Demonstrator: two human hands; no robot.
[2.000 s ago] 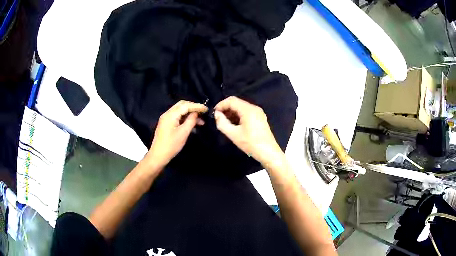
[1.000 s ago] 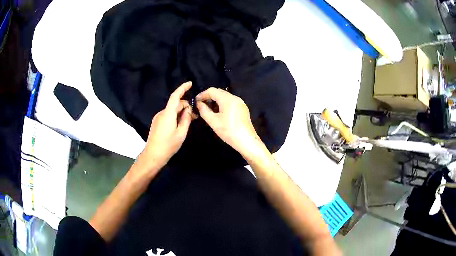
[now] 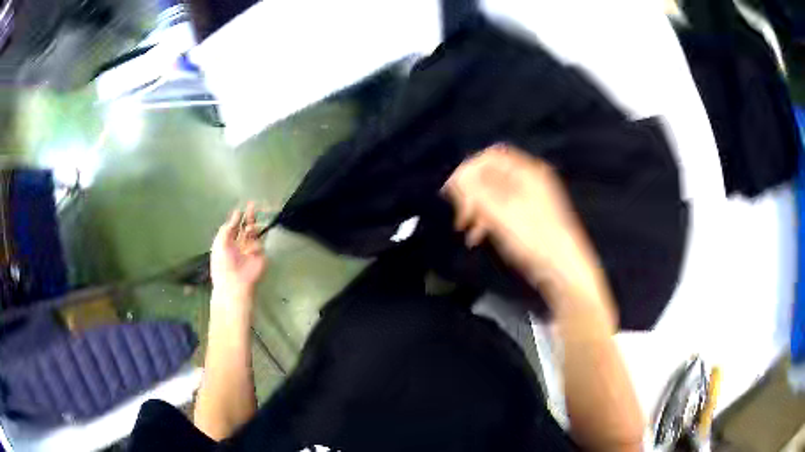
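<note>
The black garment [image 3: 565,150] lies over the white padded table and extends past its edge to the left, stretched into a narrow point. My left hand [image 3: 238,252], at the left over the green floor, pinches the thin tip of this point between its fingers. My right hand [image 3: 507,190] is blurred, with curled fingers gripping the cloth near the middle of the garment. A small white label [image 3: 404,229] shows on the garment between my hands.
The iron [image 3: 684,402] with its yellow handle stands at the lower right on the white table [image 3: 741,300]. More black cloth [image 3: 737,106] lies at the upper right. A purple quilted piece [image 3: 106,362] is at the lower left, and white cloth [image 3: 318,62] at the top.
The view has swung left. My hands, close together at the garment's middle before, are now far apart. My left hand has pulled a point of cloth out past the table edge.
</note>
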